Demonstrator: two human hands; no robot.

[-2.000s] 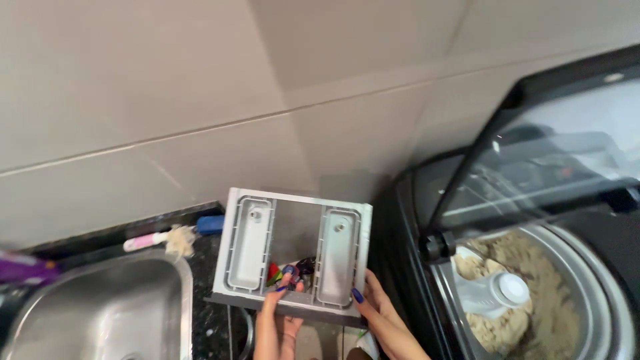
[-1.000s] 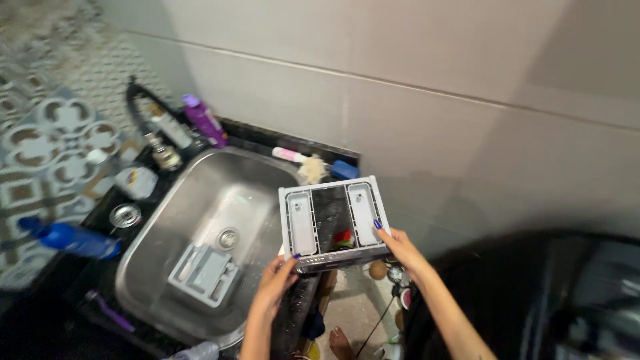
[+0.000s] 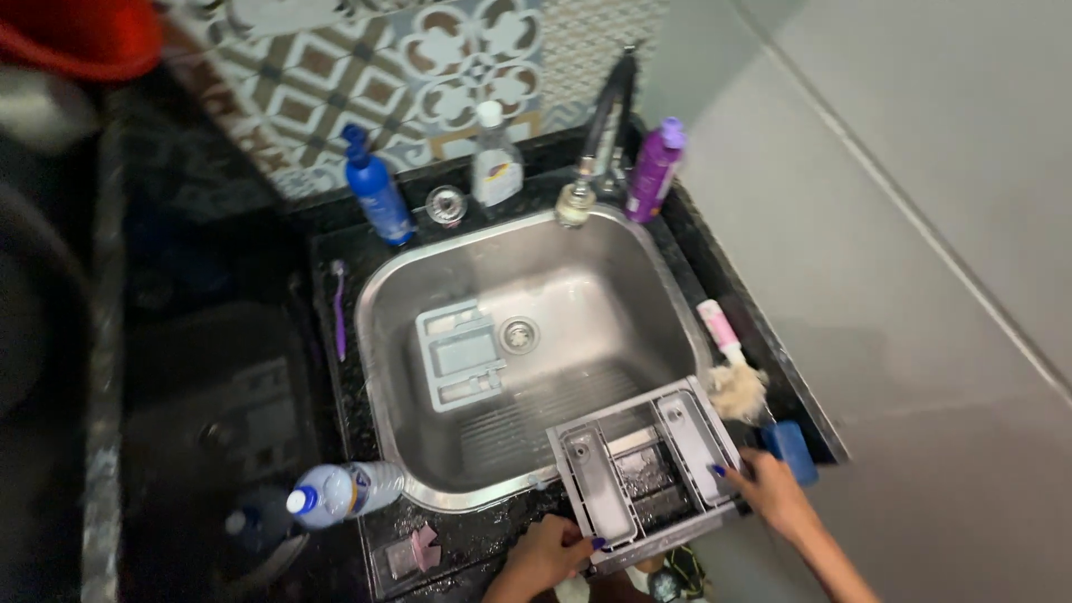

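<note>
A grey plastic detergent drawer frame point(image 3: 605, 494) with two long side compartments and an open middle is held over the near right corner of the sink. My left hand point(image 3: 548, 548) grips its near left corner. At the near right corner, my right hand point(image 3: 772, 492) is closed on the frame, thumb on top. In the stainless steel sink point(image 3: 578, 310) lies a light grey plastic insert point(image 3: 459, 356), left of the drain point(image 3: 519, 335). Whether the frame touches the sink rim cannot be told.
Behind the sink stand a blue bottle point(image 3: 379, 197), a clear bottle point(image 3: 497, 163), the faucet point(image 3: 578, 197) and a purple bottle point(image 3: 656, 172). A purple toothbrush point(image 3: 339, 314) and a water bottle point(image 3: 347, 492) are left; a pink-handled brush point(image 3: 720, 327) and blue sponge point(image 3: 790, 452) are right.
The view has swung left from the black washing machine to the sink. Both hands have brought the drawer frame from beside the washing machine to the sink's near right corner.
</note>
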